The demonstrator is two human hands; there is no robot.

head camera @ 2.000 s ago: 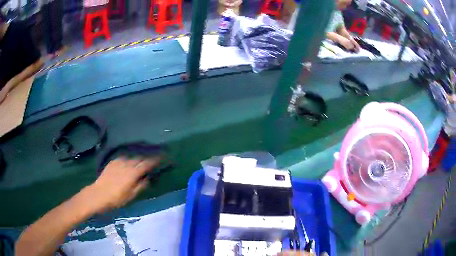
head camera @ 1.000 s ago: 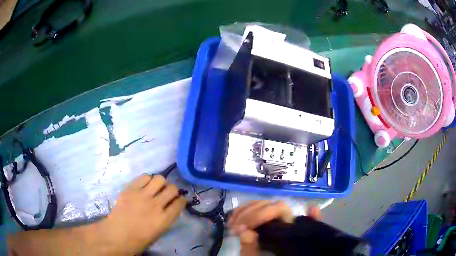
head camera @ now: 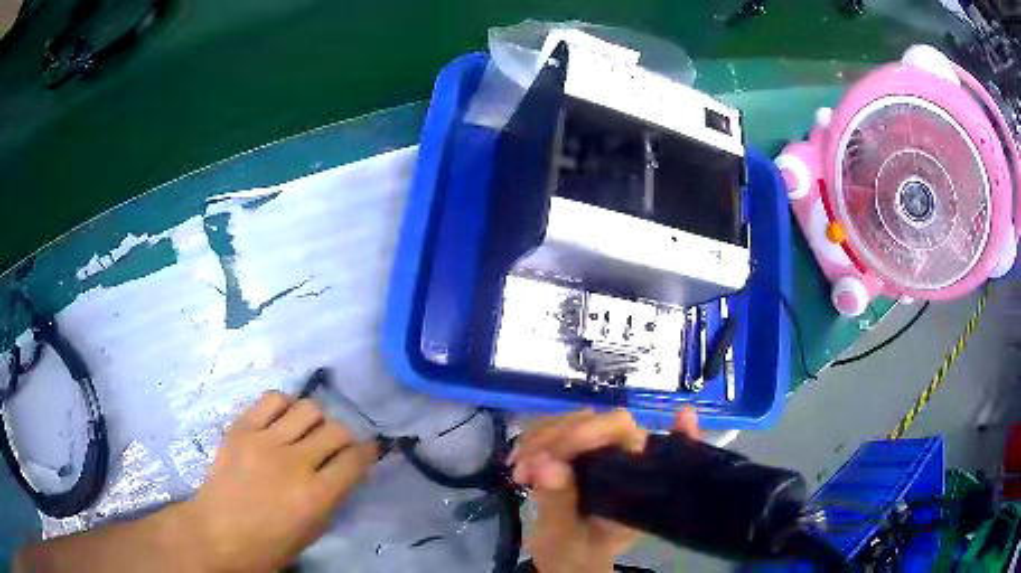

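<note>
A black headband unit (head camera: 507,509) lies on the white foam sheet (head camera: 325,246) in front of me, with a thin wire crossing it. My left hand (head camera: 274,476) is on its left part, fingertips at a small dark fitting (head camera: 389,444). My right hand (head camera: 577,476) grips a thick black electric screwdriver (head camera: 689,492), held sideways at the headband's right side. The bit is not clearly visible. The white-and-black screw feeder (head camera: 649,249) stands just beyond in a blue tray (head camera: 442,386), its metal pickup plate (head camera: 627,336) facing me.
Another headband unit (head camera: 87,448) lies on the foam at far left. The green conveyor (head camera: 302,67) with black loops runs behind. A pink fan (head camera: 912,202) stands right of the tray. Thin tools (head camera: 711,349) lie beside the feeder. Blue bins (head camera: 896,481) are at lower right.
Two seconds ago my left hand was over the belt at a black loop. Since one second ago it has shifted slightly left, and more of the screwdriver in my right hand shows.
</note>
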